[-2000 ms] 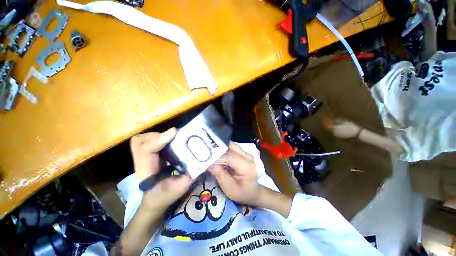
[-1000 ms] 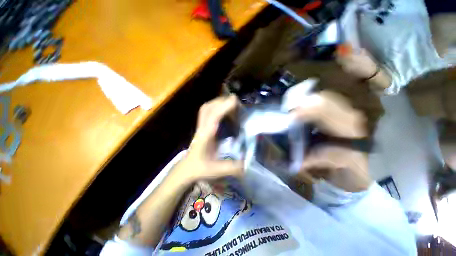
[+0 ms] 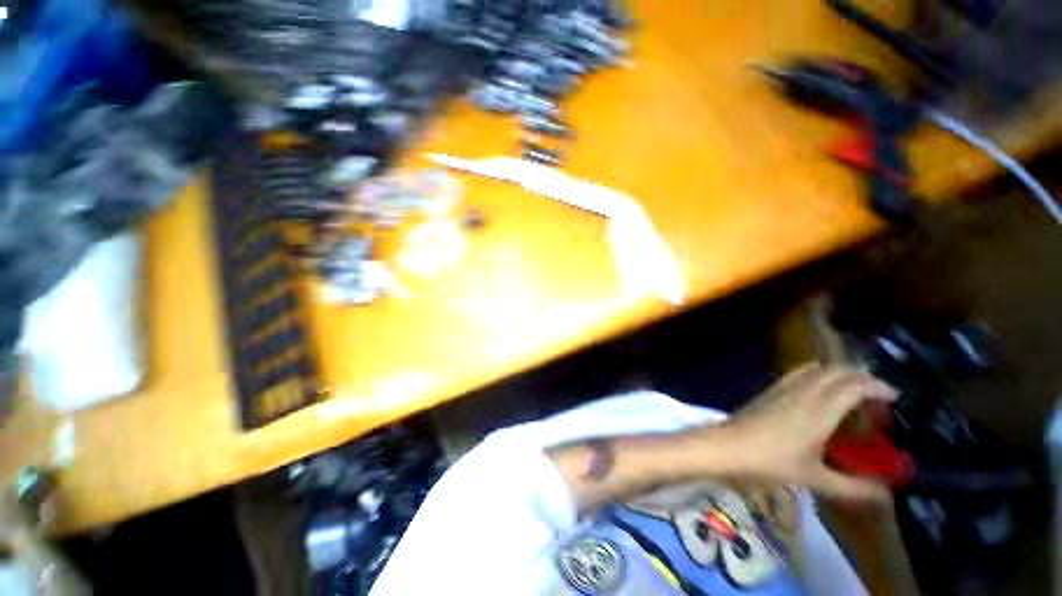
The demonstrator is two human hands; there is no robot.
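My left hand (image 3: 815, 431) is at the carton's near rim, with its fingers and thumb curled around a bright red plastic piece (image 3: 868, 452). Blur hides the exact contact. The arm reaches across my lap from a white sleeve. My right hand is not in view, and the grey housing is not in view either. Small black and silver pieces (image 3: 932, 408) lie in the carton behind and beside the red piece.
On the orange bench (image 3: 745, 221) lie a white strip (image 3: 646, 250), a black and red glue gun (image 3: 879, 151), plates (image 3: 431, 239), a long black perforated tray (image 3: 268, 303) and a white pad (image 3: 87, 326). Dark parts heap at the back. The bench edge runs above my forearm.
The housing and my right hand have left the picture. My left hand has moved from the housing to the red piece. The view has swung left, showing more of the bench.
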